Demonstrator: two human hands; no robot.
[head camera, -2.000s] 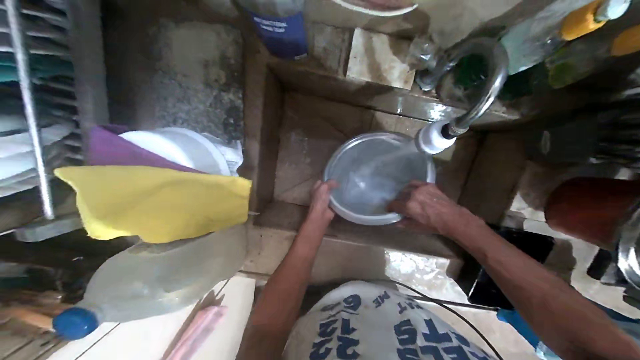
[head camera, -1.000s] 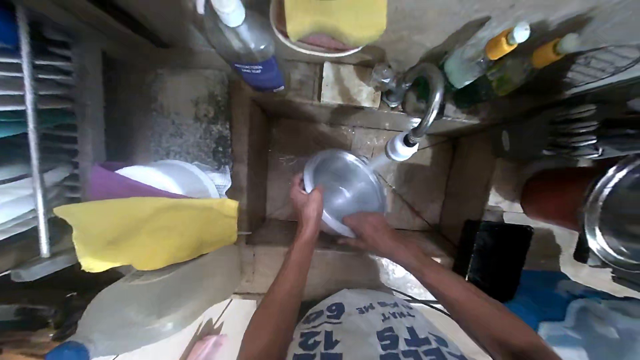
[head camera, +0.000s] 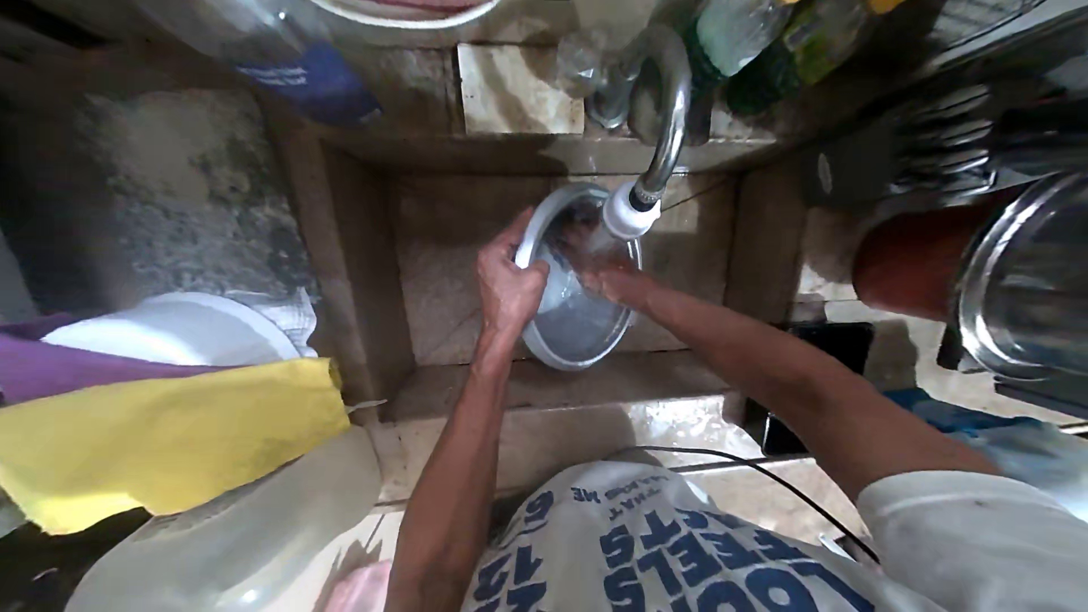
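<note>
A round metal bowl (head camera: 578, 319) is tilted inside the tiled sink (head camera: 450, 280). My left hand (head camera: 510, 276) grips its left rim, thumb on the inside. My right hand (head camera: 603, 268) reaches into the bowl, its fingers blurred under running water; whether they hold anything cannot be told. Above them hangs the white nozzle (head camera: 631, 212) of a curved metal faucet (head camera: 676, 93), with water falling from it into the bowl.
A yellow cloth (head camera: 187, 433) and a white round dish (head camera: 178, 327) lie at the left, above a large plastic bottle (head camera: 246, 527). Bottles (head camera: 739, 34) line the ledge behind. At the right are a reddish pot (head camera: 918, 255), a metal lid (head camera: 1028, 280) and cutlery (head camera: 948, 140).
The bowl has been tipped more steeply, its opening now facing the faucet. My right hand has moved from the near rim into the bowl, under the water. My left hand keeps hold of the left rim.
</note>
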